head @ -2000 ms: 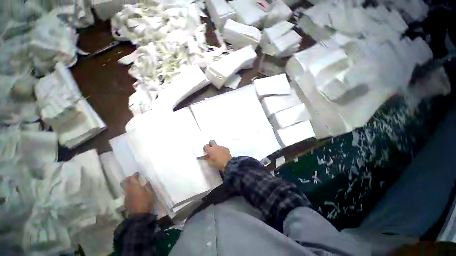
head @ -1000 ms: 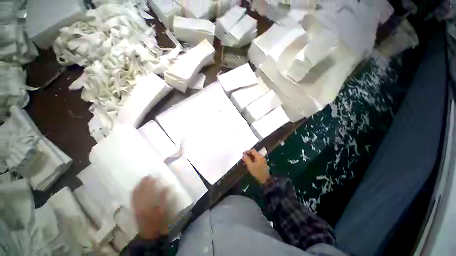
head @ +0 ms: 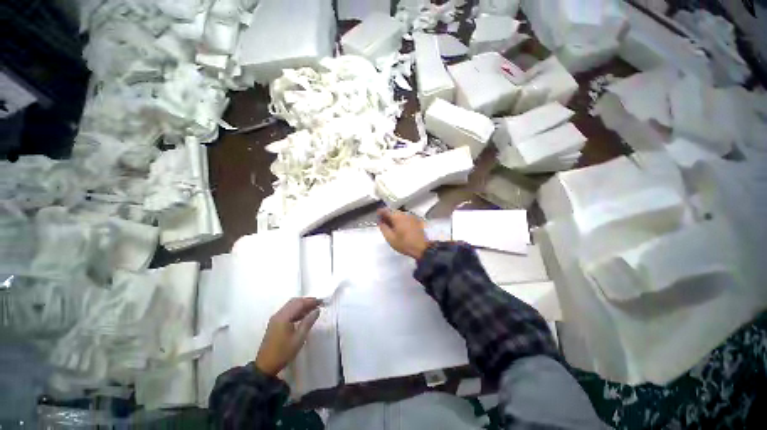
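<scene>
A large flat white panel stack (head: pixel 391 327) lies before me, with a narrow white stack (head: pixel 316 260) along its left side and another large white stack (head: pixel 265 311) left of that. My left hand (head: pixel 290 332) is over the narrow stack, thumb and forefinger close together beside a small, blurred white bit; I cannot tell if it is gripped. My right hand (head: pixel 404 233) is at the far edge of the panel stack, near a curved white stack (head: pixel 425 176); its fingertips' hold is unclear. Small white stacks (head: pixel 490 231) form a column to the right, partly hidden by my right sleeve.
A tangled heap of cream strips (head: pixel 336 126) lies beyond the panels. Ruffled white bundles (head: pixel 67 277) crowd the left. Thick small blocks (head: pixel 538 138) stand at the far centre. Large uneven layers (head: pixel 639 294) with folded stacks on top lie at right. Scraps litter the green floor (head: pixel 706 386).
The view has turned left and shows more of the far table. My right hand has moved from the panels' near edge to their far edge. My left hand has shifted onto the narrow stack.
</scene>
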